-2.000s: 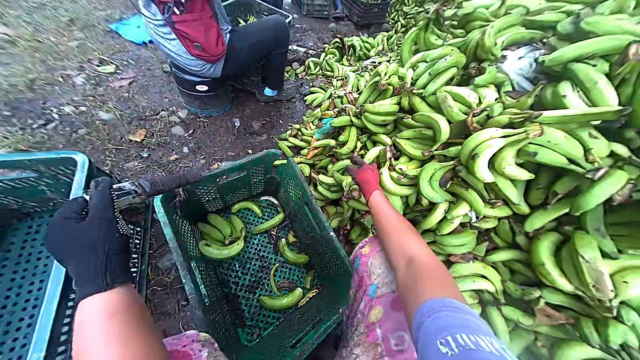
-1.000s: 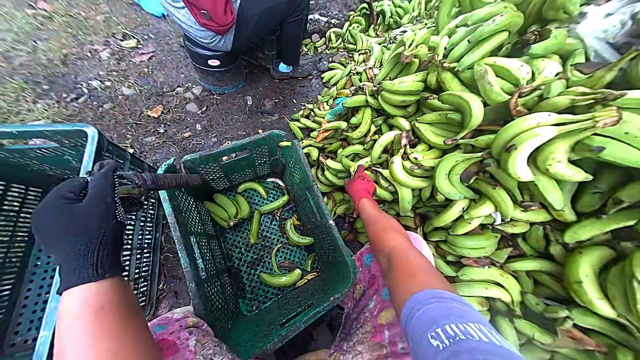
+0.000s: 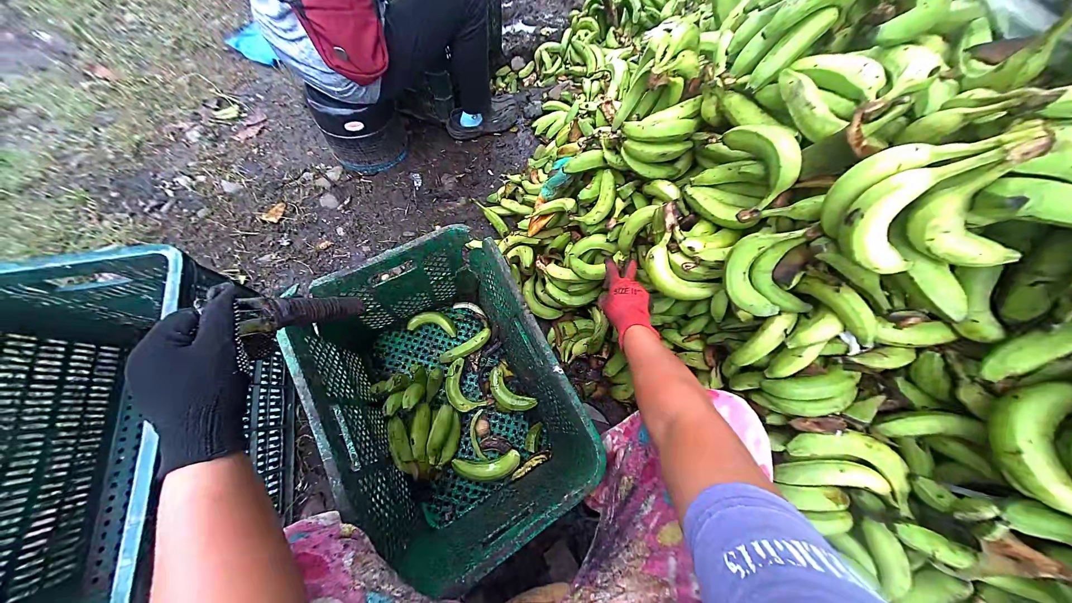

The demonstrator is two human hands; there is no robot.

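My left hand [image 3: 197, 381], in a black knitted glove, grips a dark tool with a wrapped shaft [image 3: 293, 311] over the gap between two crates. My right hand [image 3: 626, 303], in a red glove, reaches to the near edge of the large pile of green plantains [image 3: 779, 251]; its fingertips touch the fruit, and whether they grasp one is hidden. Between my knees stands a green plastic crate [image 3: 519, 528] holding a small bunch of plantains [image 3: 425, 431] and several loose ones, among them a curved one [image 3: 487, 466] near the front.
Another green crate [image 3: 172, 293] stands at the left. Ahead, a person [image 3: 322, 50] with a red bag sits on a black bucket [image 3: 358, 138]. A blue scrap [image 3: 251, 43] lies on the muddy ground. The pile spreads across the right side.
Compared with one second ago, more green plantains lie bunched in the left part of the middle crate. My right hand remains at the pile's edge, and my left still holds the tool.
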